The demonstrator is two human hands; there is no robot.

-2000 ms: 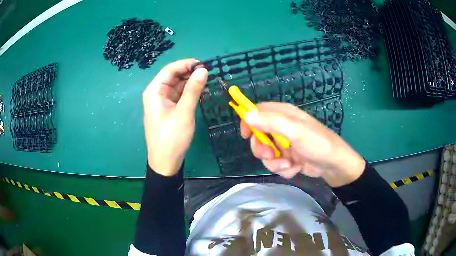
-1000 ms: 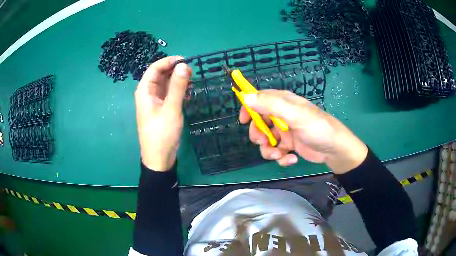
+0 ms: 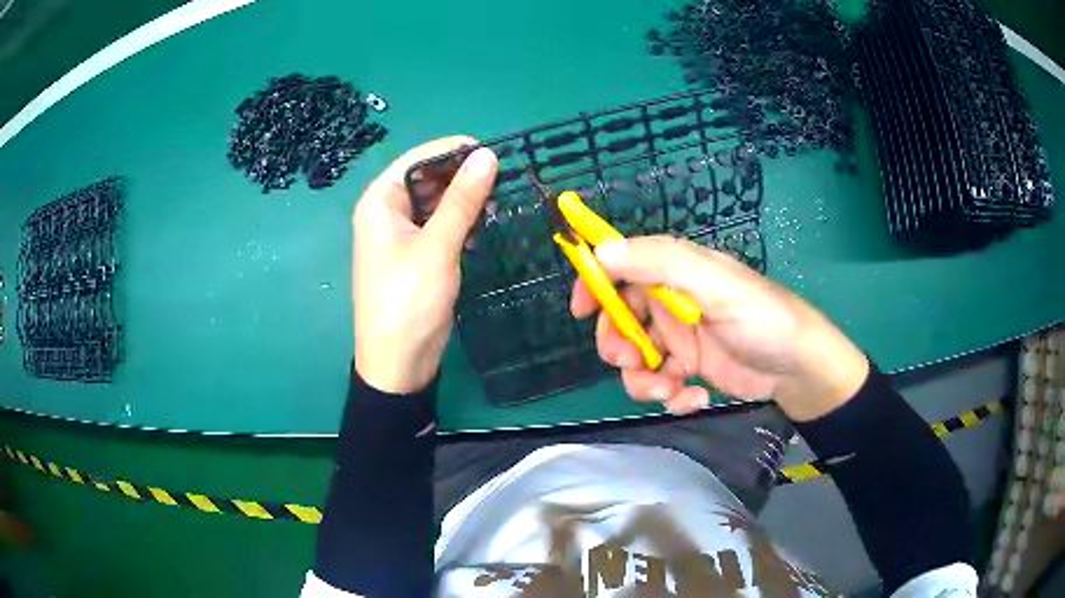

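Note:
My left hand (image 3: 409, 275) holds the near-left corner area of a flat black sprue frame (image 3: 689, 193), thumb on top and fingers curled around its left end. The frame is a grid with rows of small black parts and lies tilted in front of me. My right hand (image 3: 712, 321) holds side cutters (image 3: 601, 275) with yellow handles, the handles spread apart. The dark jaws point up-left at the frame's upper rows, just right of my left thumb. Whether the jaw tips touch a part is too small to tell.
A heap of loose black parts (image 3: 298, 131) lies left of centre. A larger loose heap (image 3: 777, 76) is at the far right, beside a tall stack of sprue frames (image 3: 946, 129). Low black frames (image 3: 70, 280) lie at far left. Pale specks dot the green table (image 3: 234, 315).
My left hand has shifted right along the frame and its fingers now curl around the frame's end. The cutters have moved slightly right and down, with the handles wider apart.

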